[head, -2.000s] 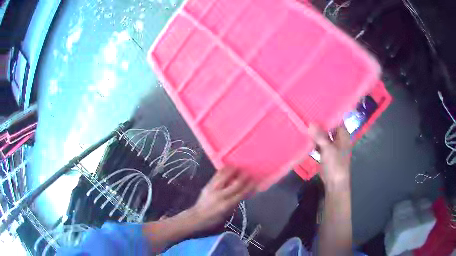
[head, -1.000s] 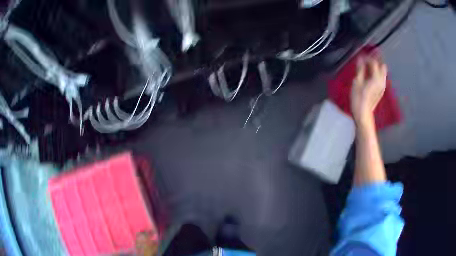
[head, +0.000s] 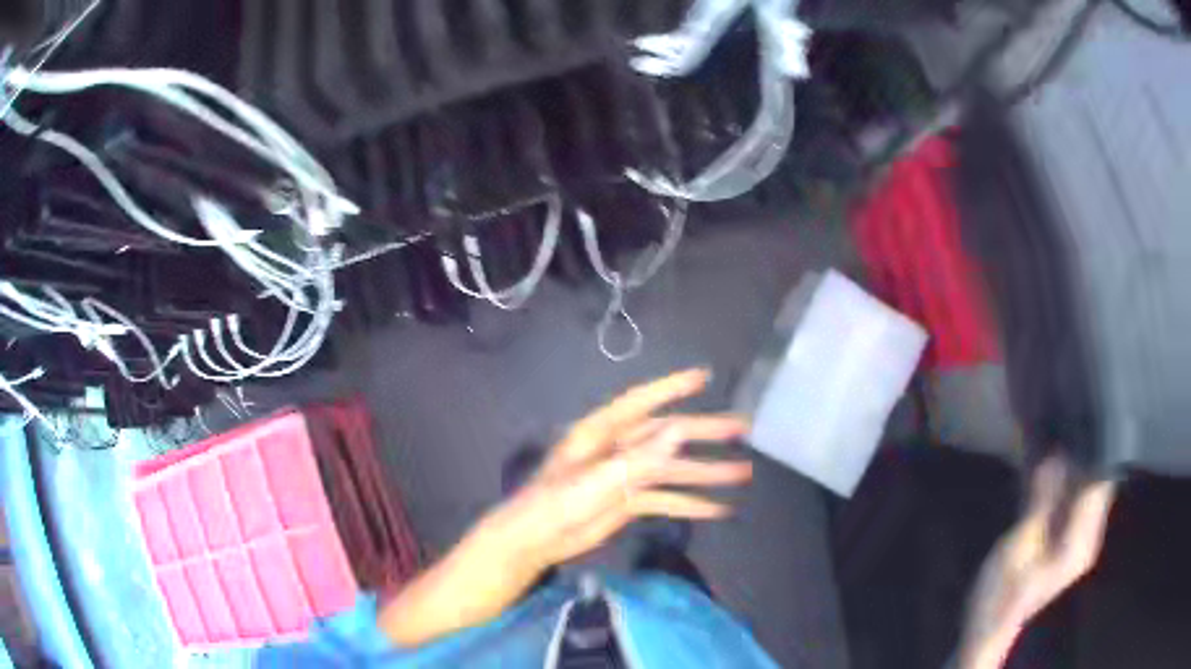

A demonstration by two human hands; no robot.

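Observation:
My left hand (head: 634, 457) is open and empty, fingers spread, in the lower middle above the floor. My right hand (head: 1055, 533), blurred at the lower right, grips the near end of a long, thin black sheet or pad (head: 1032, 275), seen nearly edge-on. The sheet covers the right part of a red container or tray (head: 925, 248). A pink compartment tray (head: 242, 536) lies on the tray stack (head: 368, 490) at the lower left, apart from both hands.
A white block (head: 840, 382) stands on the floor (head: 451, 392) beside the red container. The rack (head: 444, 59) fills the top, with white charging cables (head: 261, 235) hanging from its edge. A pale grey surface (head: 1130, 235) is at the right.
My left hand has left the pink tray and come to the middle. My right hand has moved from the red container down and right, and now holds the black sheet.

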